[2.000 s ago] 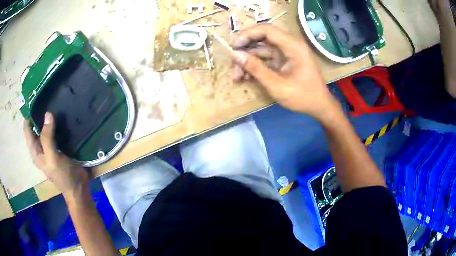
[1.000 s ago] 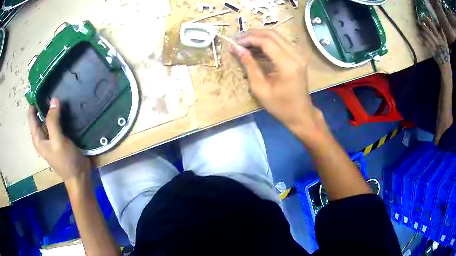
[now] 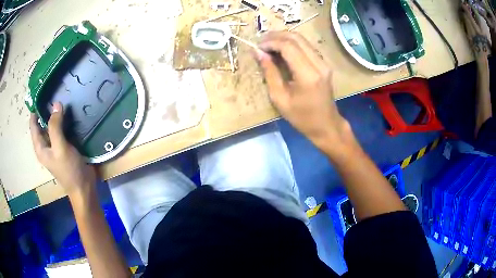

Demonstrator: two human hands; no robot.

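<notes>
My left hand (image 3: 61, 152) holds the lower left edge of a green body shell (image 3: 103, 133), which lies open side up on the bench with its dark hollow and silvery rim showing. My right hand (image 3: 298, 87) pinches a thin pale stick (image 3: 246, 42) between thumb and fingers. The stick's tip is at the right end of a small whitish oval dish (image 3: 211, 36); I cannot tell if it touches inside. The dish sits on a stained brown square (image 3: 190, 56), and another thin stick (image 3: 231, 56) lies beside it.
A second green shell (image 3: 376, 27) lies at the right. Small trim pieces (image 3: 285, 11) are scattered behind the dish. A red stool (image 3: 405, 108), a blue crate (image 3: 338, 214) and stacked blue crates (image 3: 462, 201) are below right. Another person's hand (image 3: 478, 35) shows at the far right.
My right hand has moved slightly down and left, bringing the stick's tip to the dish. My left hand stays on the shell. The view has shifted a little.
</notes>
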